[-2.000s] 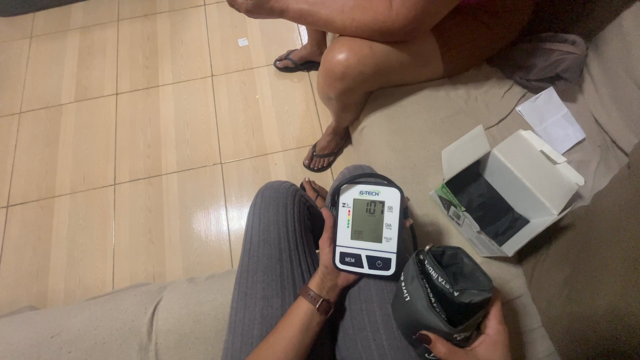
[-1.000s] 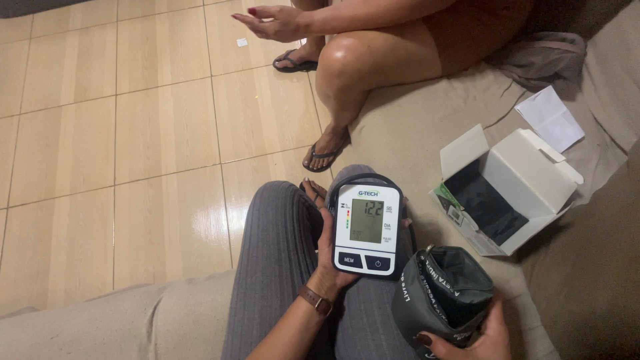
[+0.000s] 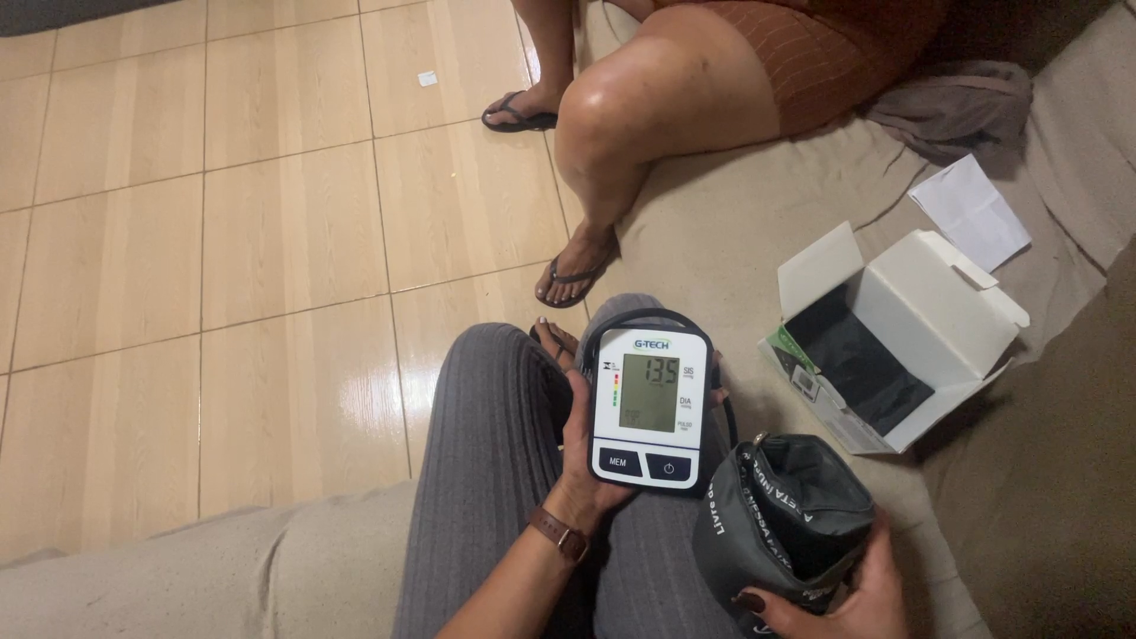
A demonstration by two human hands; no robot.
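My left hand (image 3: 590, 475) holds a white G-Tech blood pressure monitor (image 3: 650, 408) upright over my lap, its screen lit with digits and two dark buttons below. A black air tube (image 3: 652, 314) loops around the monitor's top and runs down its right side towards the cuff. My right hand (image 3: 848, 595) grips the dark grey, rolled arm cuff (image 3: 785, 524), which bears white writing, with the thumb on its near side. The cuff is to the right of the monitor and stands partly open at its top.
An open cardboard box (image 3: 945, 306) with a dark lining lies on the covered sofa (image 3: 719, 240) at right. Beyond it are a folded white paper (image 3: 970, 213) and a crumpled grey cloth (image 3: 958, 106). Another person's bare leg (image 3: 603, 133) rests at the sofa's front, above the tiled floor (image 3: 293, 248).
The digits on the monitor's screen have risen. The other person's hand, seen at the top earlier, has left the view. Both my hands keep their hold, with little movement.
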